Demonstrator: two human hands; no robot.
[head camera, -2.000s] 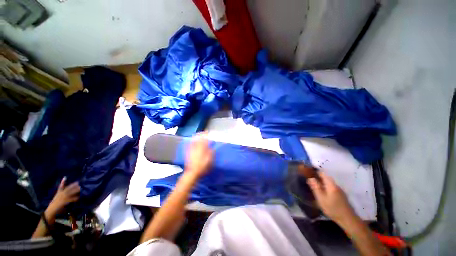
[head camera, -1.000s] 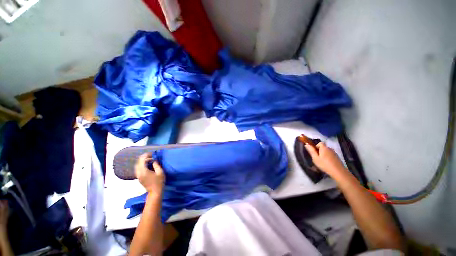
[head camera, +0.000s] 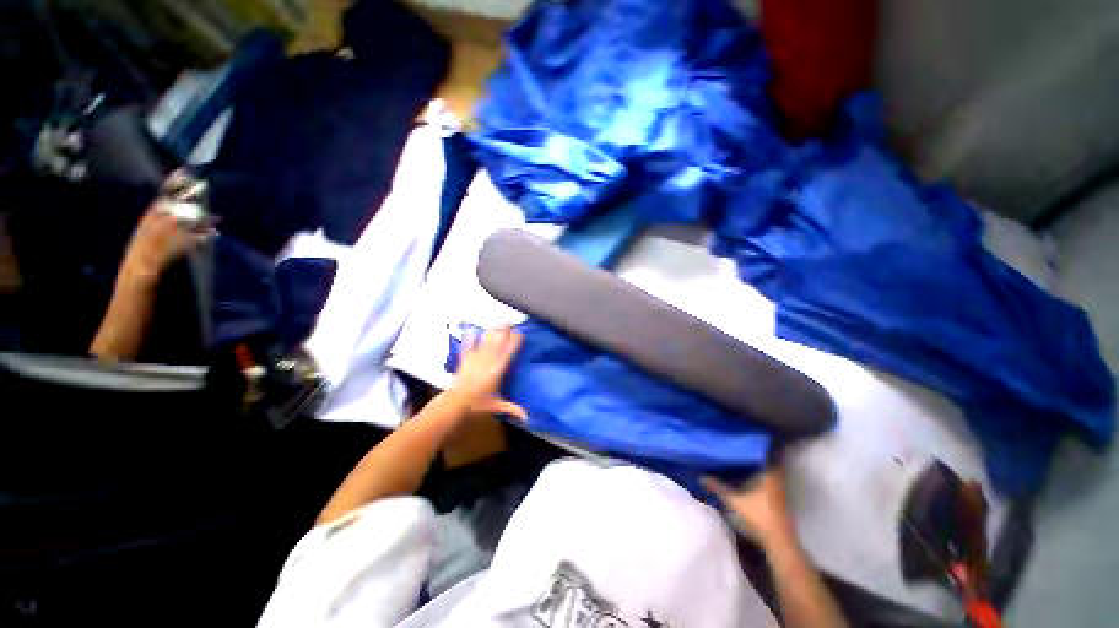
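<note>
The blue garment piece (head camera: 626, 399) lies along the near side of the grey sleeve board (head camera: 650, 331), off the board's top, which shows bare. My left hand (head camera: 488, 368) is on the cloth's left end, fingers spread. My right hand (head camera: 751, 493) is at the cloth's right end near the table's front edge, thumb apart; whether it grips the cloth is unclear. The steam iron (head camera: 942, 521) rests at the right end of the table, with no hand on it.
Two heaps of blue garments (head camera: 614, 98) lie at the back and right (head camera: 908, 270). Navy garments (head camera: 331, 135) and white cloth (head camera: 380, 270) lie at left. Another person's hand (head camera: 160, 239) is at far left. A red shape (head camera: 820, 61) stands behind.
The view has turned left. The blue piece has come off the sleeve board to its near side. My right hand has let go of the iron and moved to the cloth.
</note>
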